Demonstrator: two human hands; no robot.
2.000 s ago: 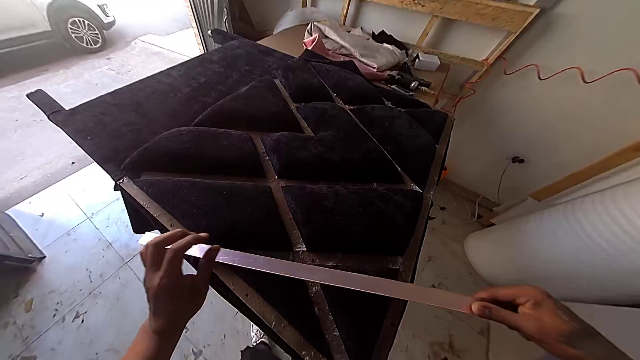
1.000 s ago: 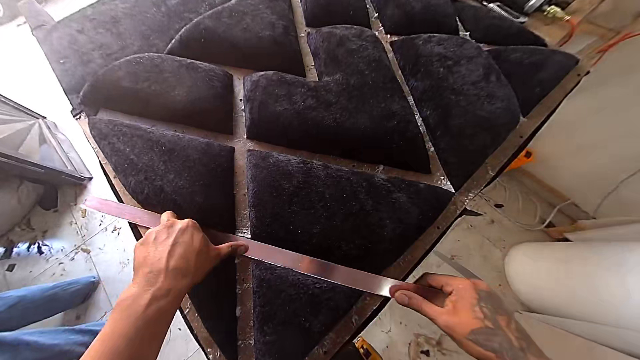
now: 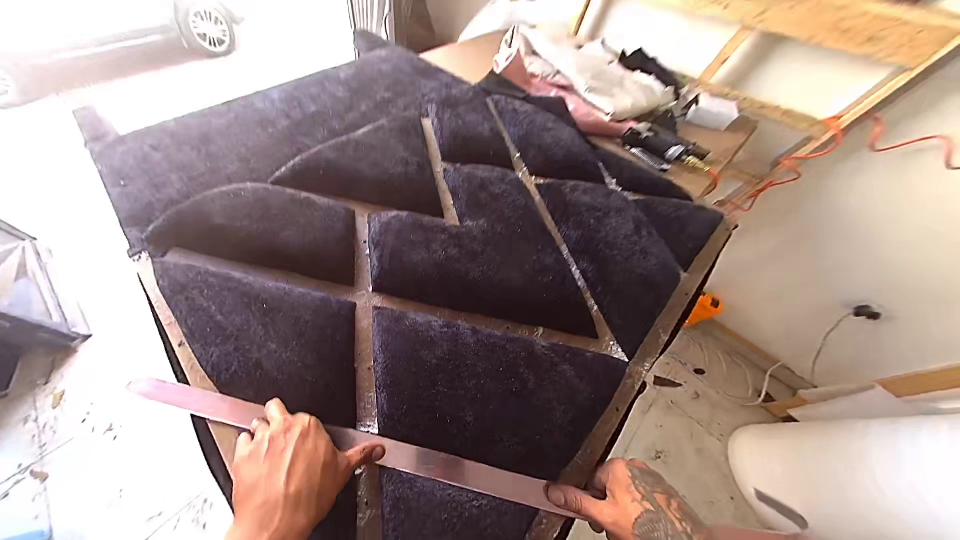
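A long flat metallic strip [image 3: 457, 471] lies slantwise across the near end of a large panel covered with dark plush upholstery pads [image 3: 495, 390]. Brown bands [image 3: 365, 360] run between the pads. My left hand [image 3: 289, 469] grips the strip left of its middle, thumb along it, and the strip's left end sticks out past the panel's edge. At the strip's right end my right hand [image 3: 619, 499] pinches it between thumb and fingers, beside the panel's right edge.
Behind the panel, a wooden table [image 3: 727, 142] holds piled fabric [image 3: 592, 75], a white box [image 3: 711, 111] and a pneumatic tool [image 3: 664, 146] near an orange coiled hose [image 3: 787, 169]. A white roll [image 3: 847, 472] lies at right. An orange tool [image 3: 705, 307] is beyond the right edge.
Two seconds ago my left hand was at the strip's left end; it now holds the strip further along. The strip has come to lie across the near pads.
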